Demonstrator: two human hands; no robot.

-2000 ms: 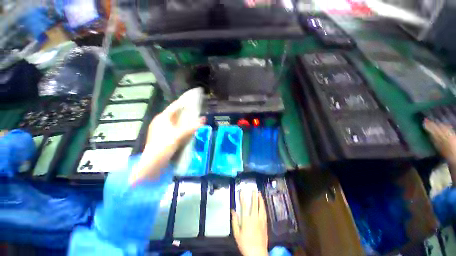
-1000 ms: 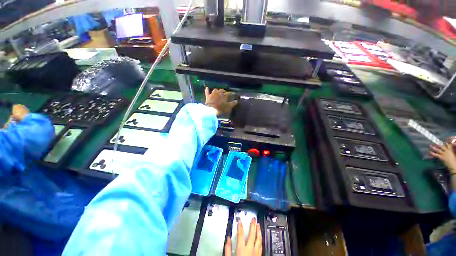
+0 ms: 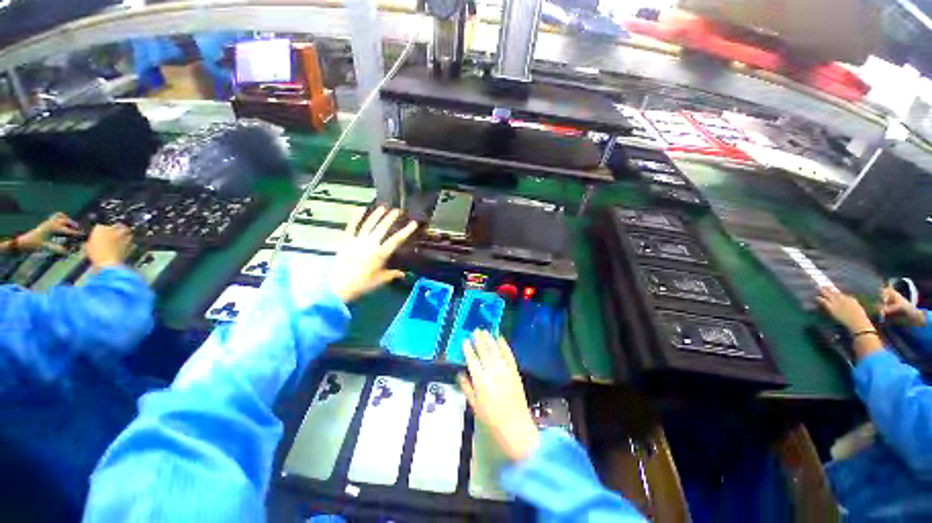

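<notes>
A closed phone with a pale green back cover [image 3: 451, 215] lies in the left nest of the black press [image 3: 531, 245]. My left hand [image 3: 373, 252] is empty, fingers spread, just left of the press. My right hand [image 3: 497, 388] is open with fingers extended, over the front of the right light-blue film pile [image 3: 476, 316]; whether the fingertips touch it I cannot tell. Another light-blue pile [image 3: 421, 319] lies to its left. The near foam tray [image 3: 342, 492] holds several pale covers [image 3: 325, 427]; my right hand and sleeve partly hide its right end.
Trays of pale covers [image 3: 307, 237] stand at left, stacked trays of phone bodies [image 3: 687, 291] at right. Dark blue film [image 3: 539, 332] lies right of the light-blue piles. A cardboard box [image 3: 654, 465] is at lower right. Neighbours' hands work at both sides; the press's raised plate [image 3: 501, 143] is behind.
My left hand has drawn back from the press, and the phone in the left nest is now visible. My right hand has moved forward from the near tray to the film. The camera view has shifted.
</notes>
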